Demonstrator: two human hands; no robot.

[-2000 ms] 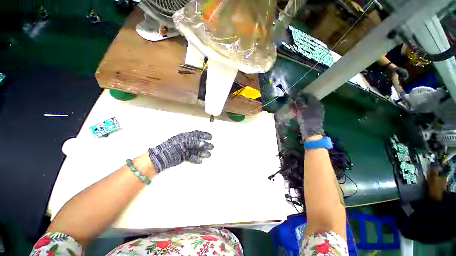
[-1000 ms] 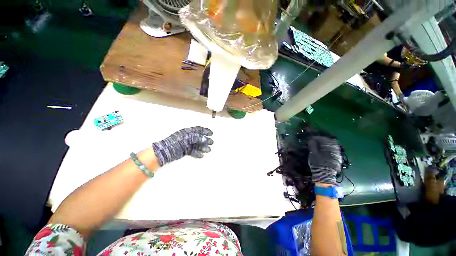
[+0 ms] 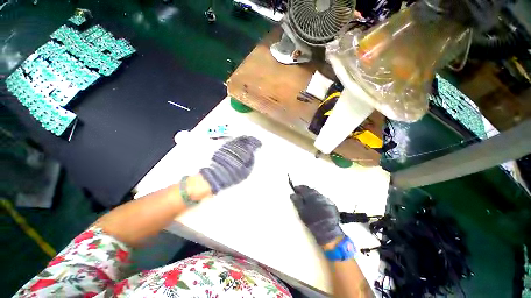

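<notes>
My left hand (image 3: 233, 164), in a grey knitted glove, is over the white board (image 3: 233, 216) with its fingers close to a small teal circuit board (image 3: 218, 129). Whether it touches the circuit board is hard to tell. My right hand (image 3: 317, 215), also gloved, holds a black cable (image 3: 290, 181) whose thin end sticks up past the fingers. A thicker black part shows at the right of this hand. The white overhead nozzle (image 3: 343, 125) points down above the board, between and beyond my hands.
Many teal circuit boards (image 3: 58, 75) lie at the left beside a black mat (image 3: 134, 116). A tangled black cable pile (image 3: 428, 247) is at the right. A desk fan (image 3: 320, 23) and a yellow-black object (image 3: 365, 138) are on the wooden platform (image 3: 262, 87). A grey post (image 3: 466, 160) slants at right.
The view has turned left. My right hand has moved from the cable pile to over the white board with a black cable. My left hand has moved up close to the circuit board.
</notes>
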